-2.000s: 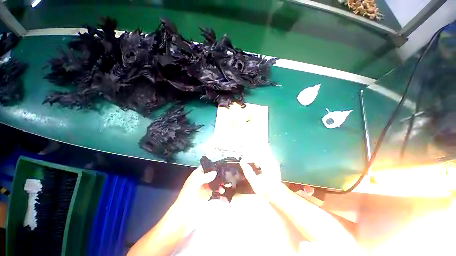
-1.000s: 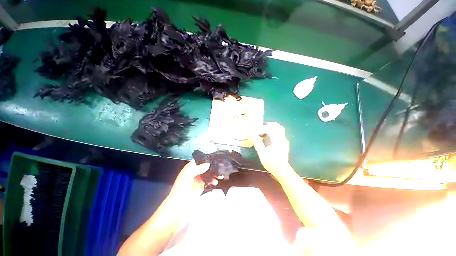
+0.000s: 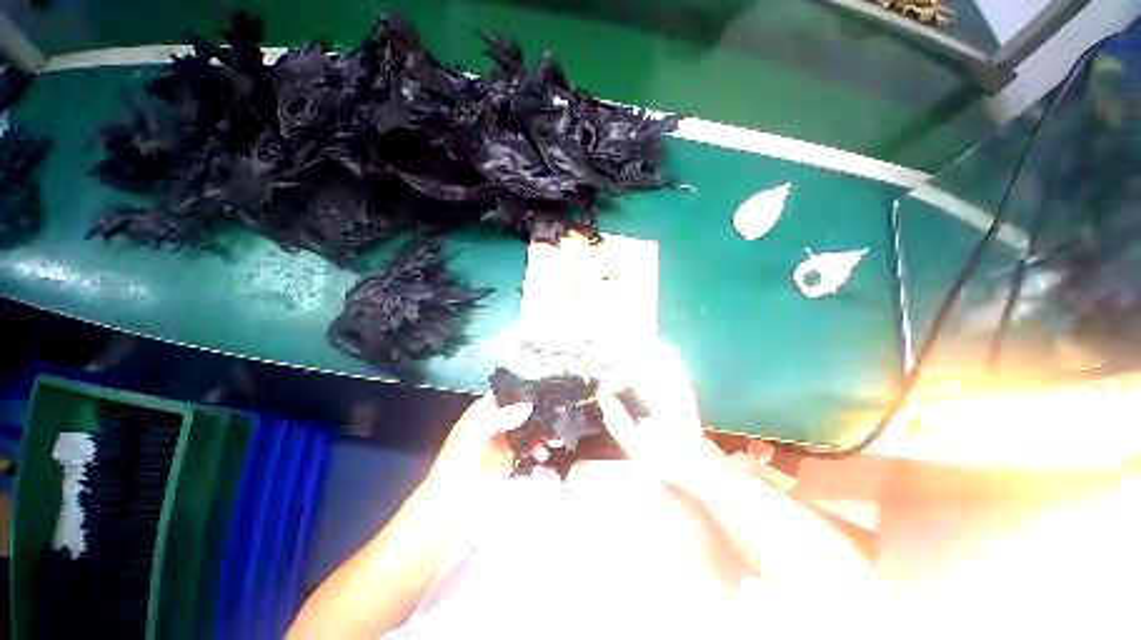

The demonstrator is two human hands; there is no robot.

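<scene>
A black leafy piece (image 3: 561,413) is held close to the body at the bench's near edge. My left hand (image 3: 482,438) grips its left side. My right hand (image 3: 651,419) is at its right side, fingers on it, with a small dark thing showing between the fingers; glare washes out much of this hand. The pale work pad (image 3: 591,294) lies just beyond the hands. The main heap of black pieces (image 3: 375,150) spreads along the bench, touching the pad's far edge. A small black bunch (image 3: 403,309) lies left of the pad.
Two white teardrop shapes (image 3: 761,211) lie right of the pad, one with a dark spot. A black cable (image 3: 970,294) hangs at the right. A green crate (image 3: 178,500) with black pieces and blue crates (image 3: 273,525) stand at lower left. Strong glare covers the lower right.
One second ago my right hand was at the pad's near right corner, apart from the piece. It has come back down to the leafy piece. My left hand has kept its hold.
</scene>
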